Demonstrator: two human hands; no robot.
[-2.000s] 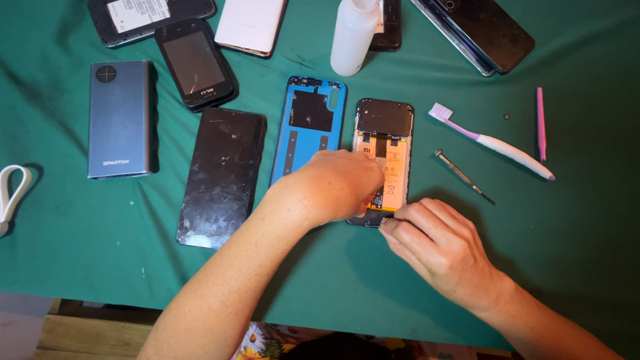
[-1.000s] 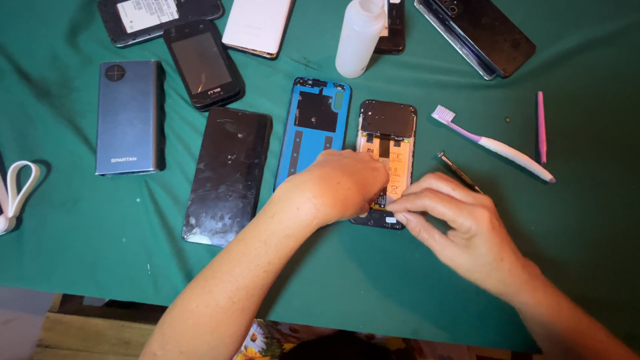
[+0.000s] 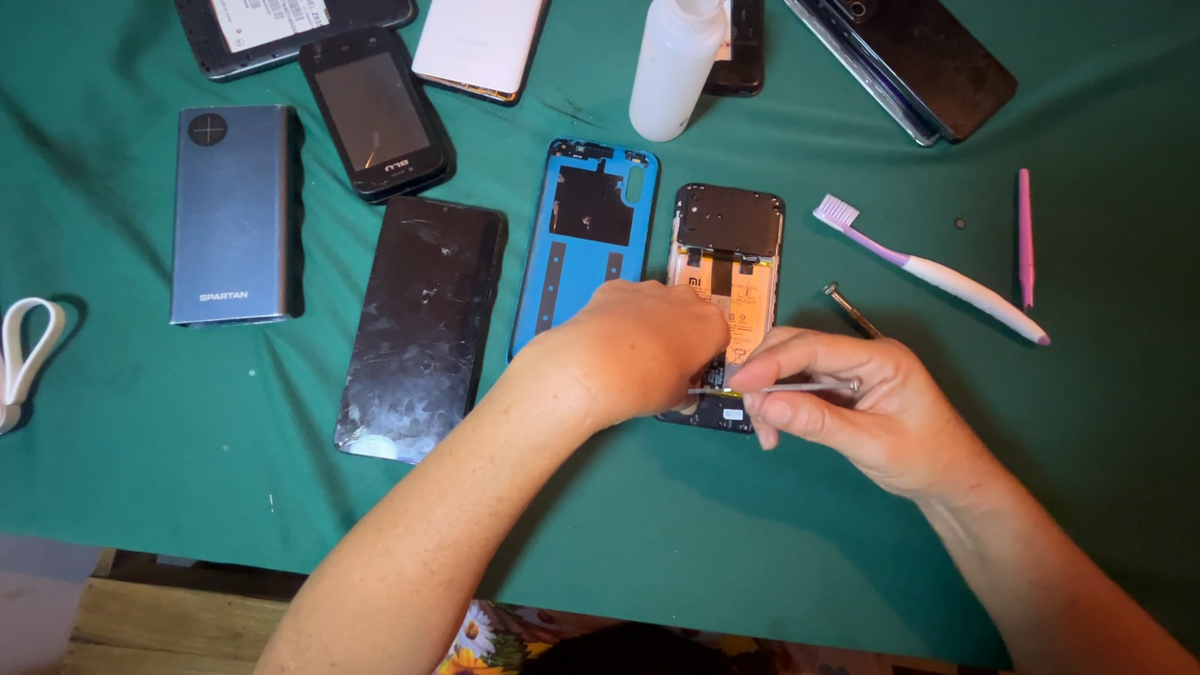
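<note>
An opened smartphone [image 3: 729, 217] lies on a green cloth with its orange battery [image 3: 755, 305] bared. My left hand [image 3: 647, 347] rests over its lower left side, the fingertips hidden beneath the hand. Between the thumb and fingers of my right hand [image 3: 844, 398] is a thin metal tool [image 3: 811, 385], its tip over the phone's lower part, near the battery's bottom edge. Left of the phone lies a blue back cover [image 3: 586, 248], inner side up, partly behind my left hand. A small screwdriver [image 3: 851, 309] lies just beyond my right hand.
A toothbrush [image 3: 937, 272] and a pink stick-like tool [image 3: 1025, 239] lie to the right. A white plastic bottle [image 3: 670, 75] stands behind the phone. To the left are a scratched black phone [image 3: 422, 328], a power bank [image 3: 234, 216] and a small black phone [image 3: 375, 112]. A white cable loop [image 3: 33, 352] lies far left.
The thin metal tool now shows plainly in my right hand, which has turned and shifted slightly from the phone's lower right corner. My left hand stays over the phone.
</note>
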